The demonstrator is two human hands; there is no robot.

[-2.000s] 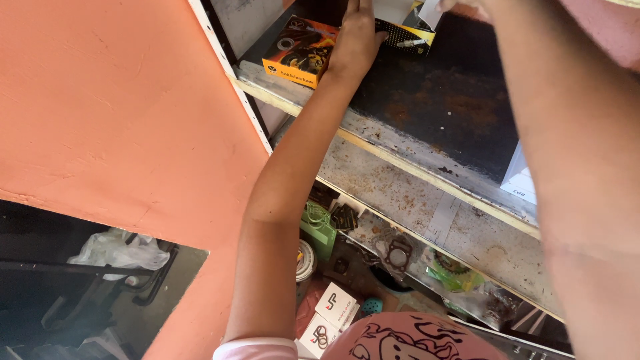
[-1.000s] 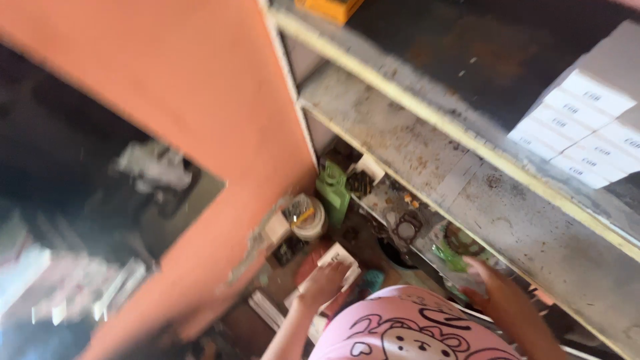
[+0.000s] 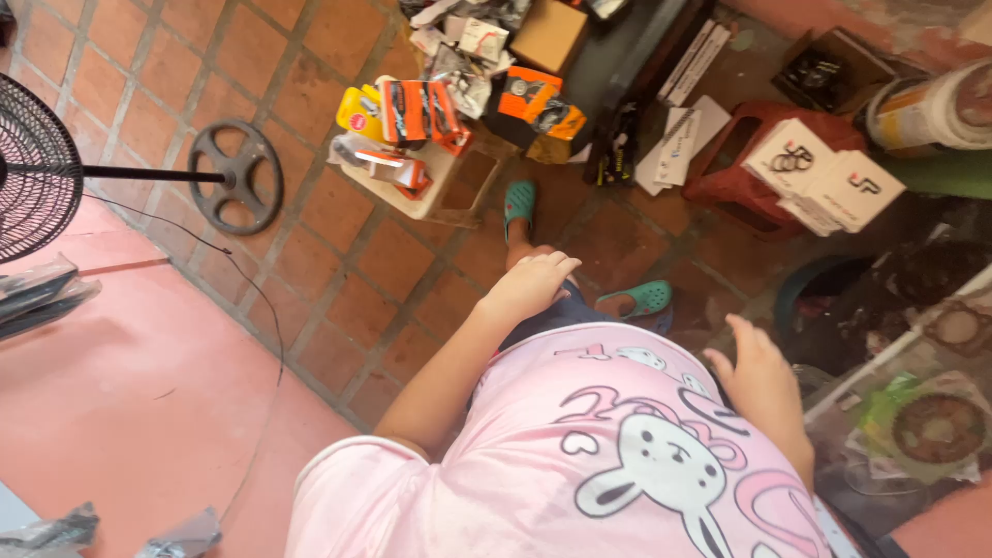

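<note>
My left hand (image 3: 536, 288) hangs over my dark shorts near the thigh, its fingers loosely together and nothing seen in it; its palm is hidden. My right hand (image 3: 756, 372) is at the right side of my pink shirt, thumb and fingers apart, holding nothing. Ahead of the hands, orange-and-black boxes (image 3: 418, 111) and a yellow package (image 3: 359, 113) lie on a cream plastic stool (image 3: 453, 209). White cardboard boxes (image 3: 833, 182) rest on a red plastic stool (image 3: 744, 159) at the upper right.
A pedestal fan (image 3: 35, 170) with a round base (image 3: 235, 177) stands at the left, its cable (image 3: 271, 310) trailing on the floor. A brown cardboard box (image 3: 549, 35) and plastic-wrapped parts lie at the top. A bucket (image 3: 930, 112) is at the upper right, a glass-topped case (image 3: 899, 387) at the lower right.
The view has swung from the metal shelves to the tiled floor. My left hand, on an orange-and-black box two seconds ago and near the white boxes one second ago, is now down by my thigh.
</note>
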